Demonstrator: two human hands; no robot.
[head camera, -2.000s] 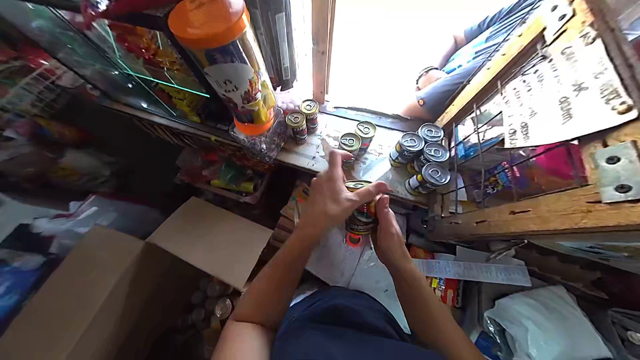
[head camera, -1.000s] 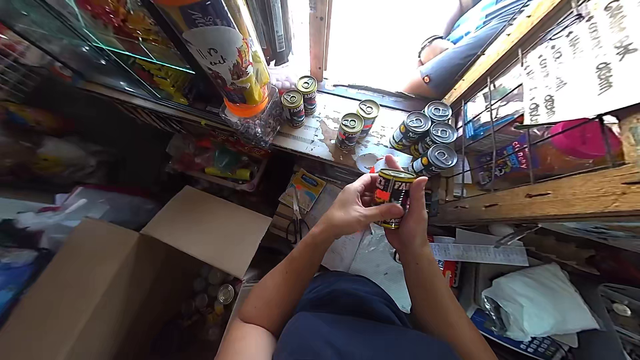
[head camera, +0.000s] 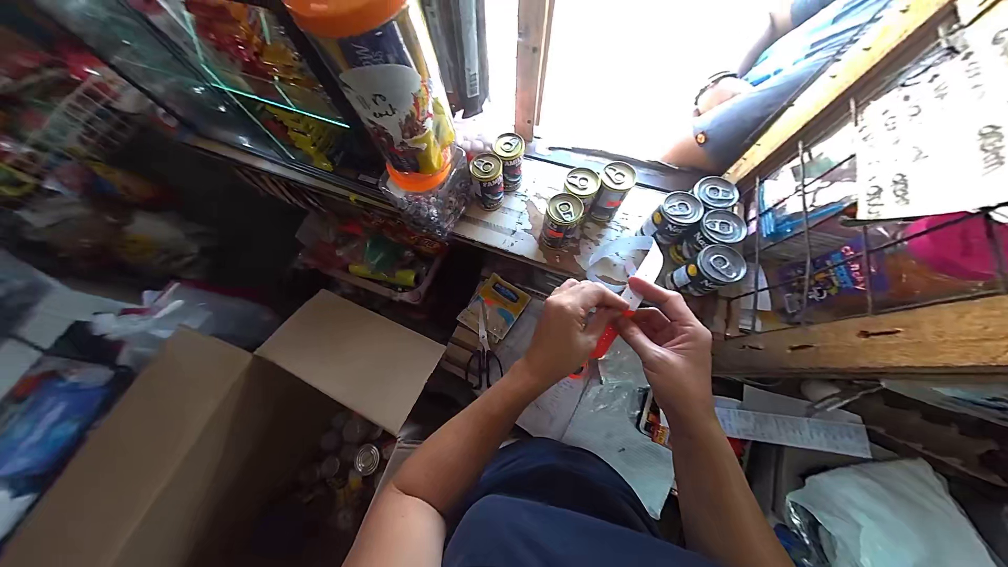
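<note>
My left hand (head camera: 571, 327) and my right hand (head camera: 669, 339) meet below the counter edge, pinching a strip of red-orange stickers (head camera: 606, 340) between their fingertips. Its pale backing strip (head camera: 647, 268) curls upward past the fingers. Just beyond stand small pull-tab cans: a group with gold lids (head camera: 565, 220), two slimmer ones (head camera: 487, 179) to the left, and several dark cans with silver lids (head camera: 716, 269) to the right. One gold-lidded can bears a red-orange sticker.
An open cardboard box (head camera: 354, 354) with cans inside is at lower left. Scissors (head camera: 483, 354) lie left of my hands. A large plastic jar (head camera: 394, 94) stands on the counter (head camera: 512, 228). A wire grille (head camera: 803, 260) is at right; a person's arm (head camera: 717, 94) shows beyond the opening.
The can that was in my hands a second ago is no longer in them; one more gold-lidded can stands on the counter. My fingers now hold the sticker strip.
</note>
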